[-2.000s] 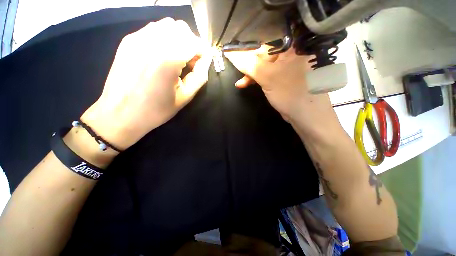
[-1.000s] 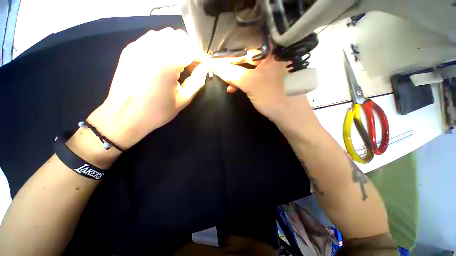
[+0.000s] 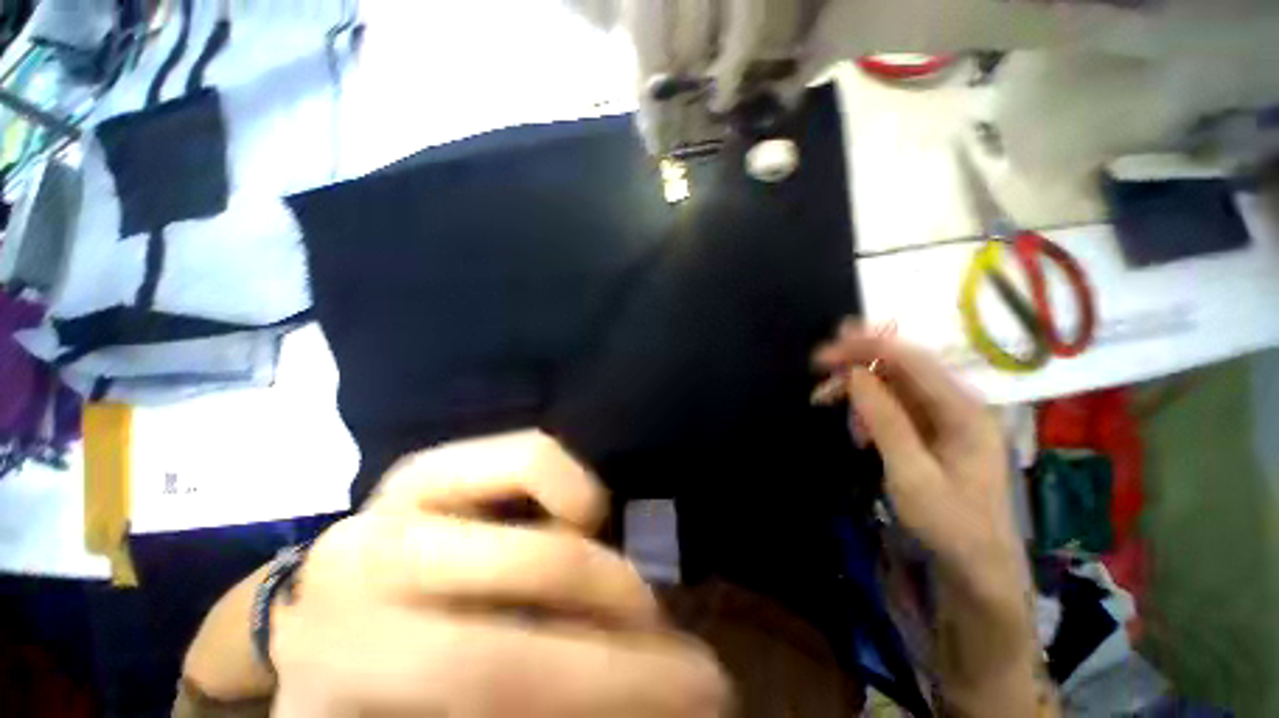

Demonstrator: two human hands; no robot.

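The black fabric panel lies flat on the machine table, its upper part under the presser foot. My left hand is large and blurred at the bottom centre, raised in front of the panel's lower part, with curled fingers; whether it holds cloth is hidden. My right hand is blurred at the panel's right edge, fingers bent; I cannot tell if they touch the cloth. Neither hand is at the needle. The machine head is at the top.
Scissors with yellow and red handles lie to the right of the panel, near a dark flat block. A pale cloth pile with a black square patch lies at left. A yellow strip hangs at the table's left front. Scraps lie lower right.
Both hands have left the presser foot and come back toward me, the left to the bottom centre, the right to the panel's right edge. The view has shifted, showing the pile at left.
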